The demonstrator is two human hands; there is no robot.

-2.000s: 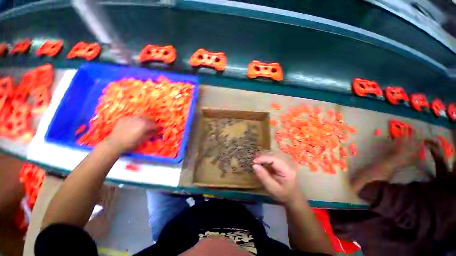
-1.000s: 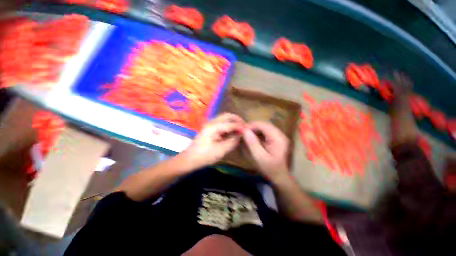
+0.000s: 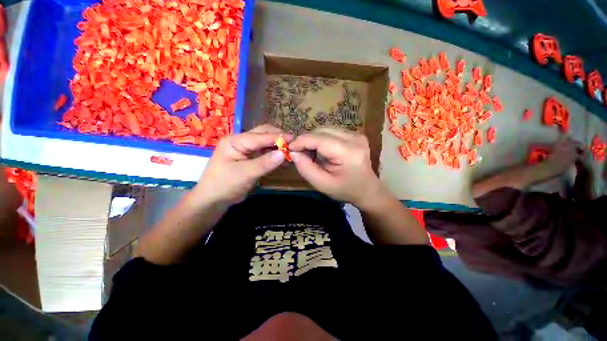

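My left hand [image 3: 238, 163] and my right hand [image 3: 336, 163] meet over the front edge of the open cardboard box [image 3: 326, 66]. Their fingertips both hold one small orange part [image 3: 283, 146] between them. If a metal part is in my fingers, it is too small to tell. Tiny grey-brown metal parts [image 3: 346, 106] lie scattered in the box. The blue plastic bin [image 3: 40, 126] left of the box holds a heap of small orange parts [image 3: 160, 53], with a bare blue patch near its front. A loose pile of orange parts [image 3: 436, 110] lies right of the box.
One orange part [image 3: 161, 160] lies on the white strip before the bin. Orange shells [image 3: 547, 49] sit on the green conveyor at the upper right. Another person's arm [image 3: 526, 174] in brown reaches over the bench at right. Cartons [image 3: 72, 243] stand at lower left.
My left hand has come out of the blue bin and my right hand away from the metal parts; they now meet at one orange part. The view has shifted, now closer to the box.
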